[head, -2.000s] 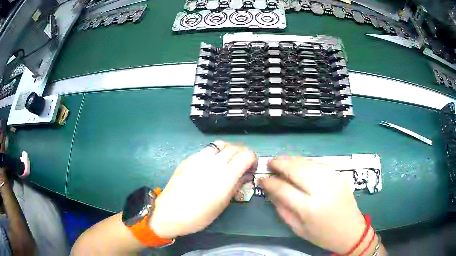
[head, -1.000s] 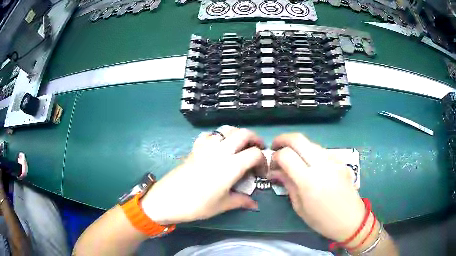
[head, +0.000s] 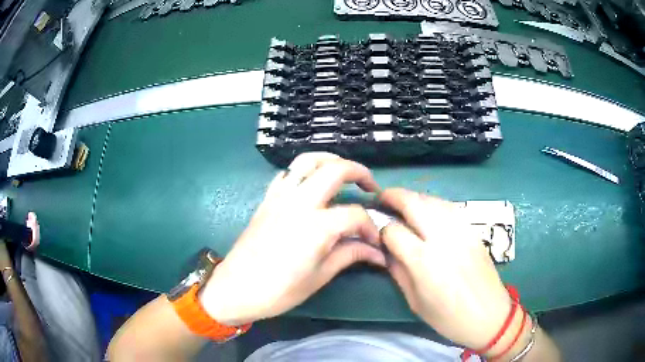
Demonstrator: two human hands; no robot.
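A flat silver carrier plate (head: 501,230) lies before me on the green surface, its right end showing past my right hand. My left hand (head: 304,244) and my right hand (head: 442,265) meet over its left part, fingertips almost touching and covering it. Both hands hold the carrier plate; any small part between the fingertips is hidden. Behind the hands stands a dark block of stacked carriers (head: 382,99) with silver tab columns.
Tweezers (head: 581,165) lie at the right. A ring-faced carrier (head: 417,8) and a scalloped carrier (head: 527,55) lie beyond the stack. A white machine plate with a black knob (head: 42,143) is at left. A white rail (head: 170,97) crosses the surface. Another person's hand (head: 32,230) shows at far left.
The ring-faced and scalloped carriers beyond the stack have moved right. My fingers have shifted on the plate, and my left hand now covers its left part more fully.
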